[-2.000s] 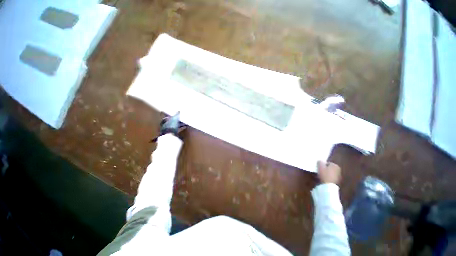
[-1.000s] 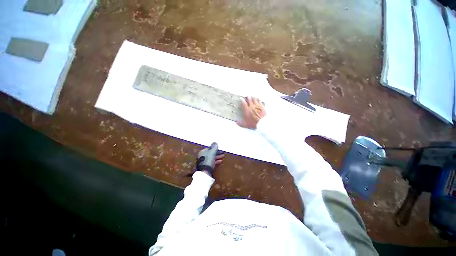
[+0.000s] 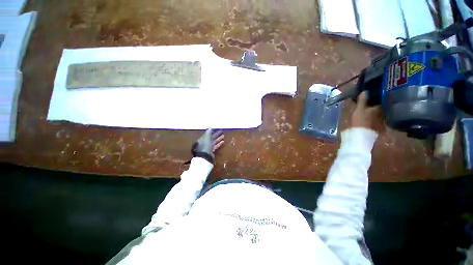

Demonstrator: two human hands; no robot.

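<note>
The white fabric lay (image 3: 155, 106) lies flat on the brown table, its notched narrow end to the right. A long grey-brown metal bar (image 3: 134, 74) rests on it. A bulldog clip (image 3: 248, 60) grips its upper edge near the notch. My left hand (image 3: 208, 145), in a grey glove with some fingers bare, lies at the lay's near edge, holding nothing. My right hand (image 3: 367, 113), bare, is at the handle of the blue and grey cutting machine (image 3: 418, 88); the machine partly hides the fingers. Its base plate (image 3: 320, 114) stands on the table right of the lay.
White cut stacks lie at the left edge (image 3: 9, 83) and along the far right (image 3: 383, 21). A pale piece (image 3: 444, 145) shows below the motor. The table's near edge (image 3: 249, 177) runs in front of me, with dark green floor below.
My right hand has left the metal bar and moved right to the machine's handle. The view has shifted right, showing more of the machine. My left hand remains by the lay's near edge.
</note>
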